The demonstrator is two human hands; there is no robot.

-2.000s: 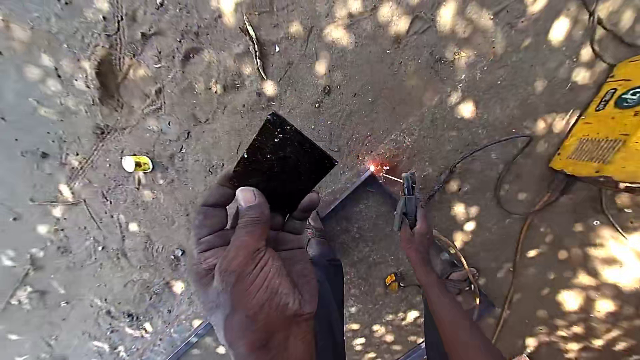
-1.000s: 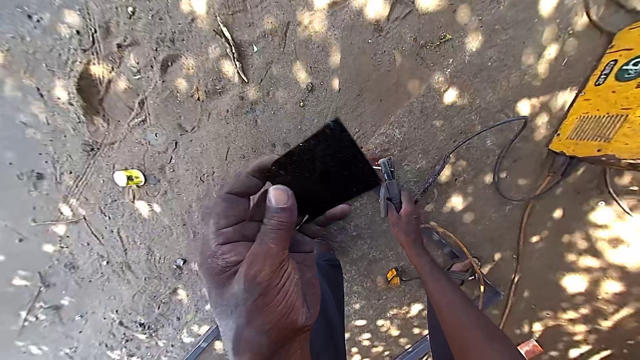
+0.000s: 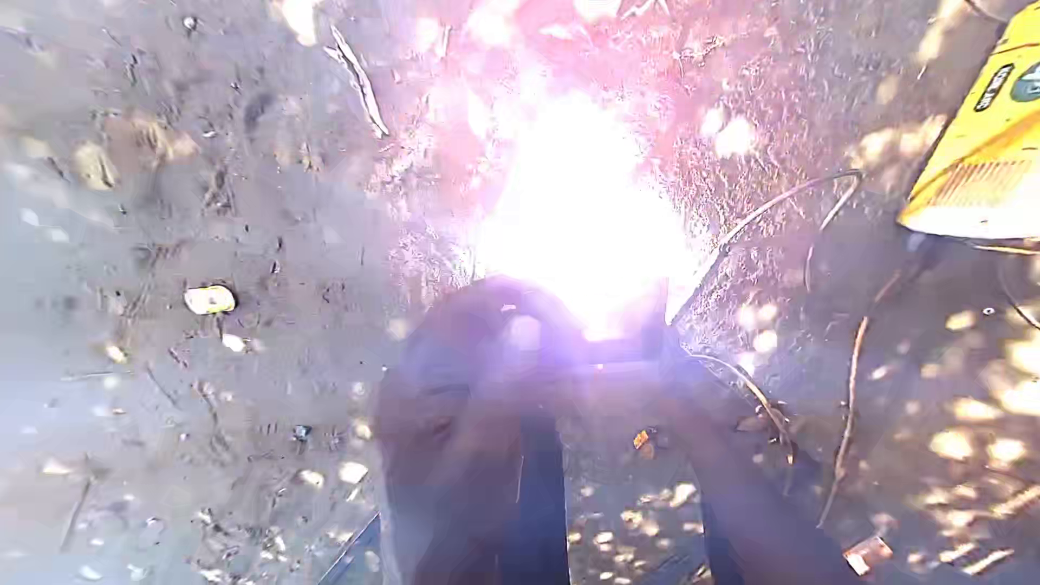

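Observation:
A glaring white and violet welding arc fills the upper middle of the head view and washes out what lies around it. Just below and left of the glare is my left hand, dark and blurred; the dark glass plate seen in it before cannot be made out. My right forearm reaches up from the lower right toward the light. The right hand is largely lost in haze at the lower right of the glare, and the electrode holder cannot be told clearly.
A yellow welding machine stands at the right edge, with cables running over the dirt. A small yellow-white can-like object lies at left, a stick above it. An orange piece lies between the arms, a reddish block at lower right.
The small red glow of two seconds ago, hidden a second ago, is now a blinding arc. My left hand has moved up and right, close to the glare. The dark plate no longer shows.

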